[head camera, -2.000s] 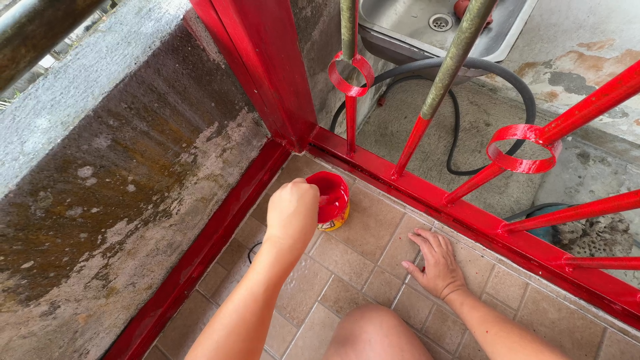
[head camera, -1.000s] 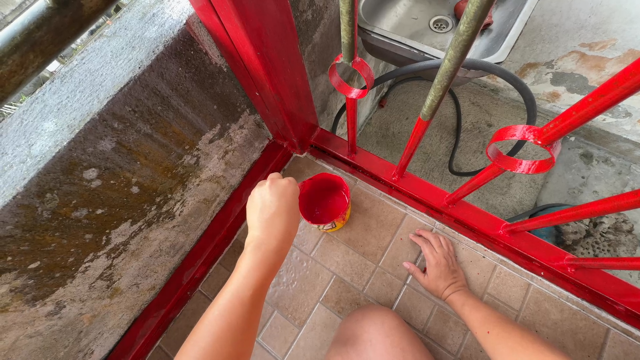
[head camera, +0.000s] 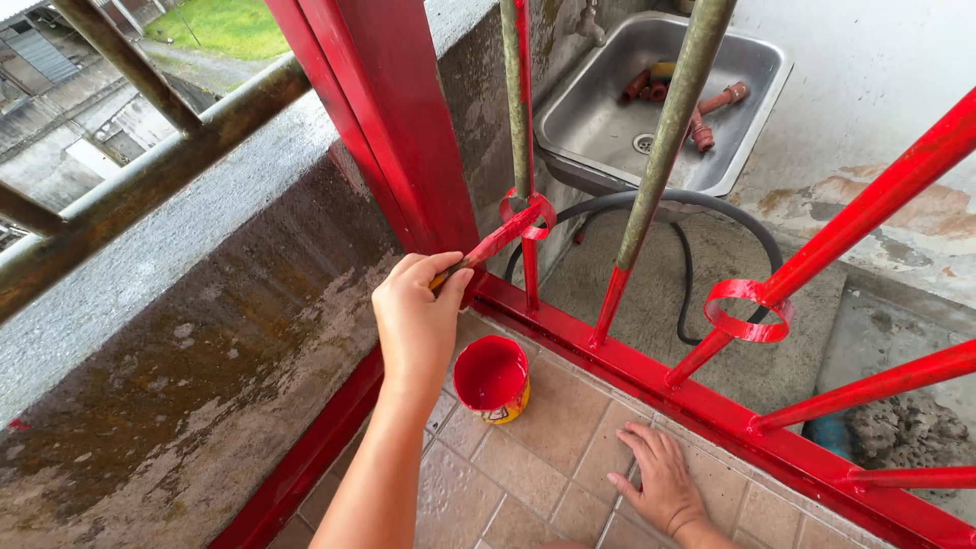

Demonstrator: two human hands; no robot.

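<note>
My left hand (head camera: pixel 423 309) is closed around the handle of a red-coated paintbrush (head camera: pixel 496 242), whose tip reaches the small metal ring (head camera: pixel 543 216) on a railing bar. That ring is red on most of its face. Below and right of this hand, a paint can (head camera: pixel 492 374) with red paint inside stands on the tiles. My right hand (head camera: pixel 659 476) rests on the floor tiles with its fingers apart, holding nothing. The bar (head camera: pixel 671 130) beside the ring is red at its foot and bare, stained metal above. A second ring (head camera: pixel 749 310), wholly red, sits farther right.
A red bottom rail (head camera: pixel 648 374) and red post (head camera: pixel 396 114) border the tiles. Behind the bars are a steel sink (head camera: pixel 602 114) with reddish pipe fittings and a black hose (head camera: pixel 751 221). A rough concrete wall (head camera: pixel 191 328) runs along the left, under a weathered handrail (head camera: pixel 168 164).
My left hand has risen from beside the paint can to the ring, and the brush now shows in it. My right hand stays on the tiles. The view has tilted up.
</note>
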